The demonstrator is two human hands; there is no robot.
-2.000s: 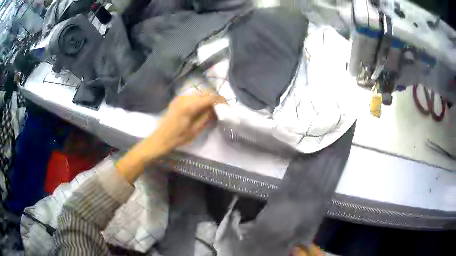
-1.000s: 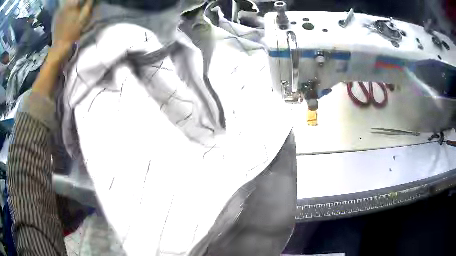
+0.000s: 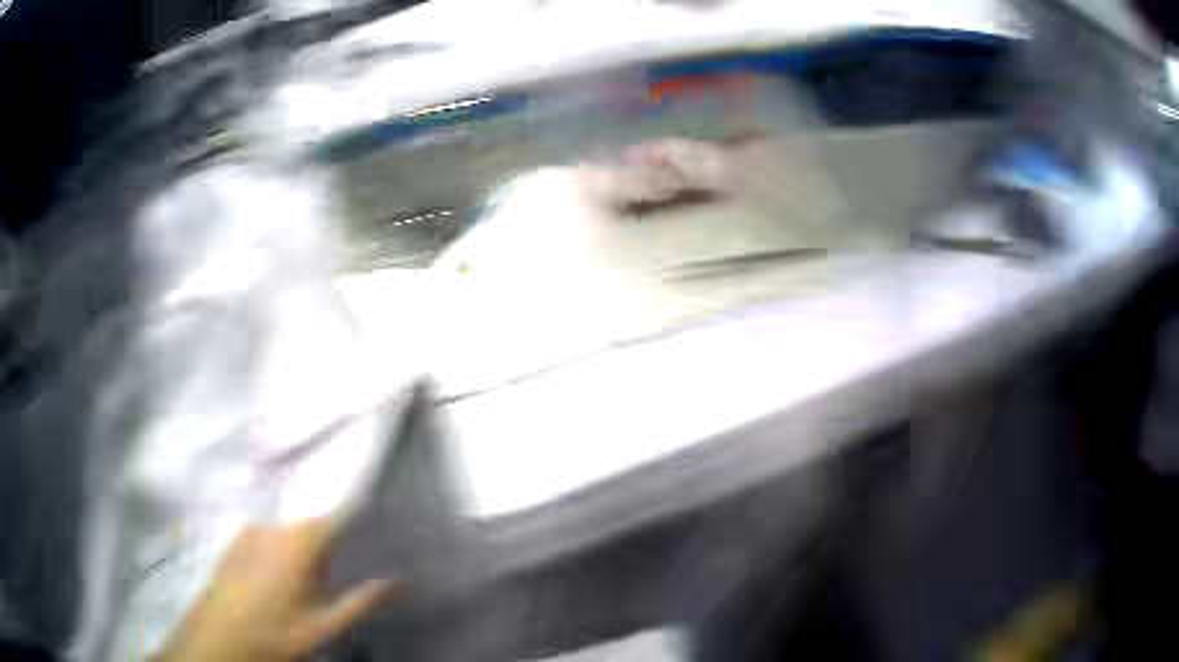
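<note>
The picture is strongly blurred. The quilted garment panel (image 3: pixel 233 336) lies at the left, its white side up. A dark grey part of it (image 3: pixel 407 491) hangs at the table's front edge. My left hand (image 3: pixel 291 588) is at the lower left, with its fingers and thumb at this grey cloth, gripping it. My right hand cannot be made out. The sewing machine (image 3: pixel 543 142) stretches across the top, blurred, with its blue-red stripe. Its needle area cannot be made out.
The scissors (image 3: pixel 666 175) show as a reddish smear on the machine bed. Thin tweezers (image 3: pixel 743 265) lie in front of them. A blurred blue and white thing (image 3: pixel 1073 188) is at the table's right end. An unclear yellowish patch (image 3: pixel 1034 627) is at the lower right.
The view has swung right, so the machine and table sit further left. My left hand has moved from the panel's far upper left to its grey part near the front edge.
</note>
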